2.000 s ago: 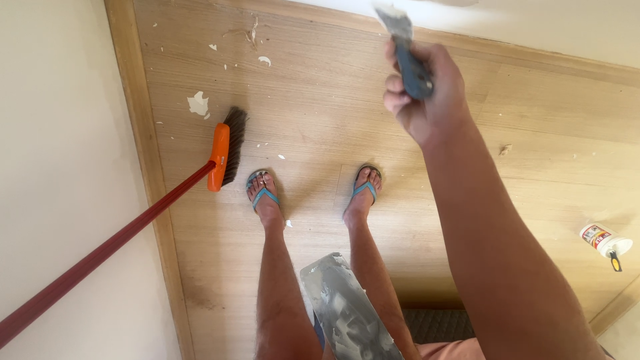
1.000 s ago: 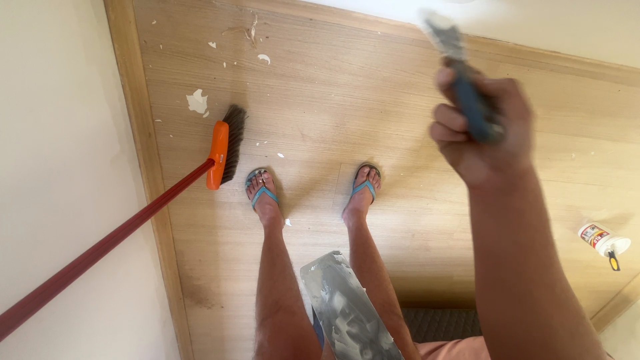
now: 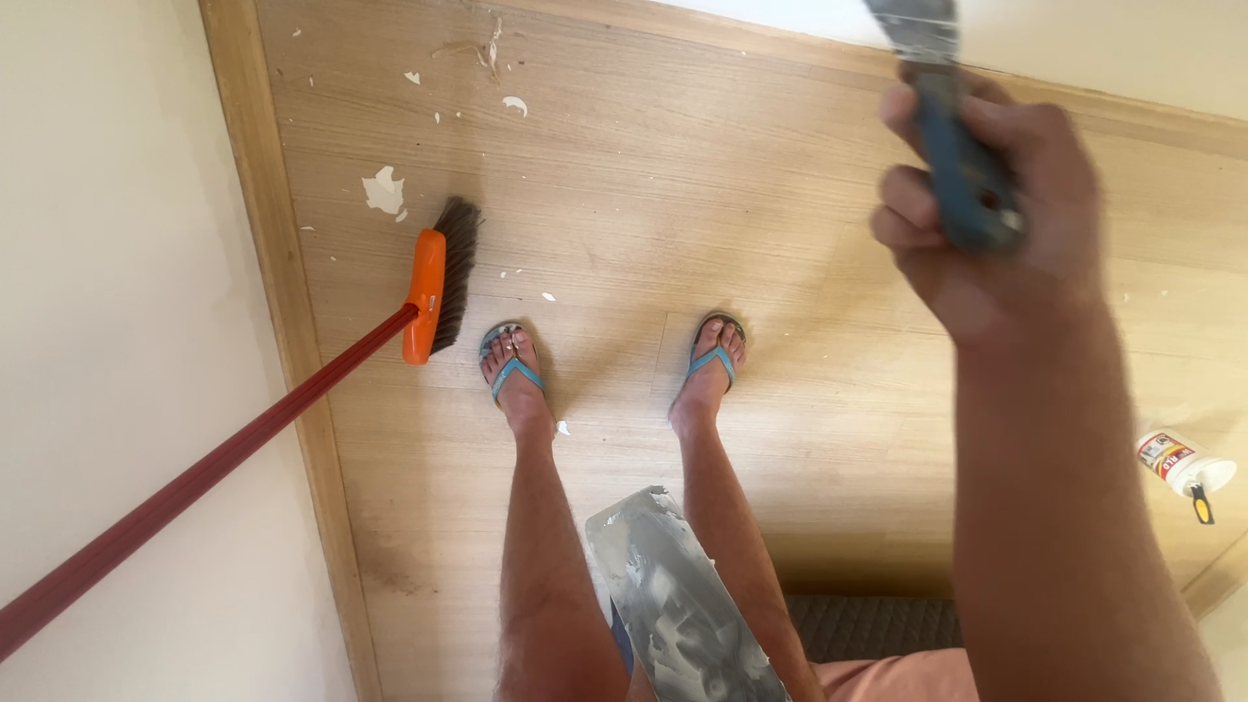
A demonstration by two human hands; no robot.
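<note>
My right hand point(image 3: 1004, 195) is raised at the upper right, closed around the blue-grey handle of a putty knife point(image 3: 916, 29). Its metal blade points up at the white wall and bears whitish smears. Low in the middle, between my legs, a wide steel trowel blade point(image 3: 682, 595) is coated with grey-white filler. A bit of blue shows beside its left edge, but the hand or support under it is hidden. My left hand cannot be made out.
An orange broom head point(image 3: 425, 292) with a red handle point(image 3: 214, 463) leans at the left. White flakes point(image 3: 384, 190) lie on the wooden floor point(image 3: 604, 224). A white tub point(image 3: 1170, 458) with a yellow-and-black handled tool stands at right. Wooden baseboards point(image 3: 283, 322) edge the walls. My feet wear blue flip-flops.
My right hand, with the putty knife in it, has moved to the right across the view. The trowel blade and the broom have stayed in place.
</note>
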